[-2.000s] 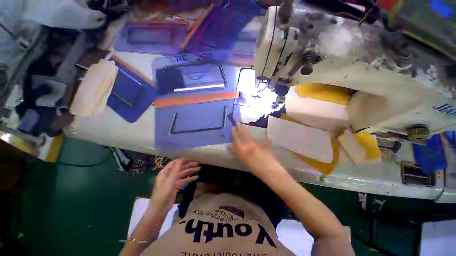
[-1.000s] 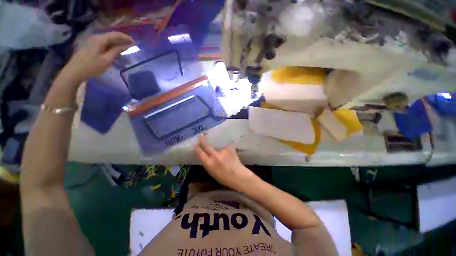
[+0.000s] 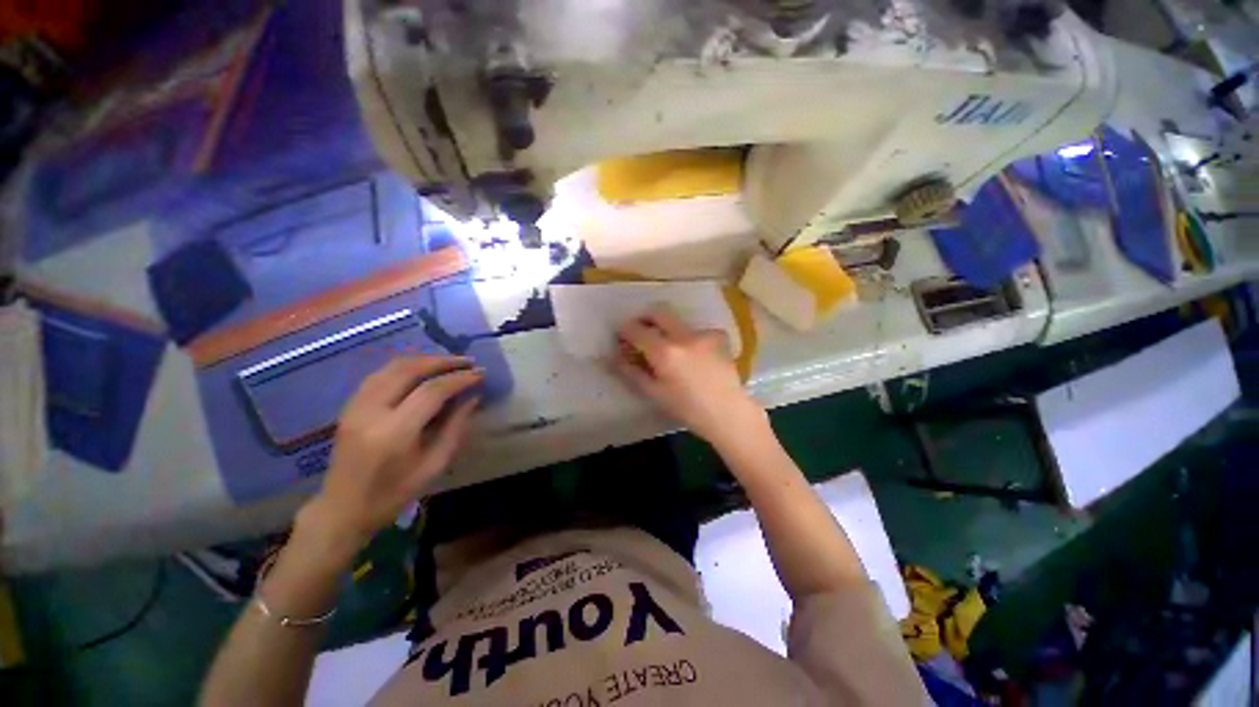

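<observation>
A blue-looking clear sewing template (image 3: 345,297) with an orange strip and a slot outline lies left of the lit needle area (image 3: 522,249). A dark square piece (image 3: 200,290) lies at its left edge. My left hand (image 3: 403,421) rests on the template's front right part, fingers bent and slightly apart, with nothing visible in it. My right hand (image 3: 684,366) has its fingertips on a white piece (image 3: 587,311) lying over yellow fabric (image 3: 747,332), right of the needle. Whether its fingers pinch the piece is not clear.
The sewing machine head (image 3: 649,97) spans above the bed. A pale and yellow piece (image 3: 801,287) lies right of my right hand. More yellow fabric (image 3: 670,174) lies behind. Another template (image 3: 97,380) is at left. Yellow-green scissor handles (image 3: 1194,242) are at the far right.
The view has turned right. My left hand has come from the template's back left to its front right. My right hand has moved from the table's front edge onto the white piece.
</observation>
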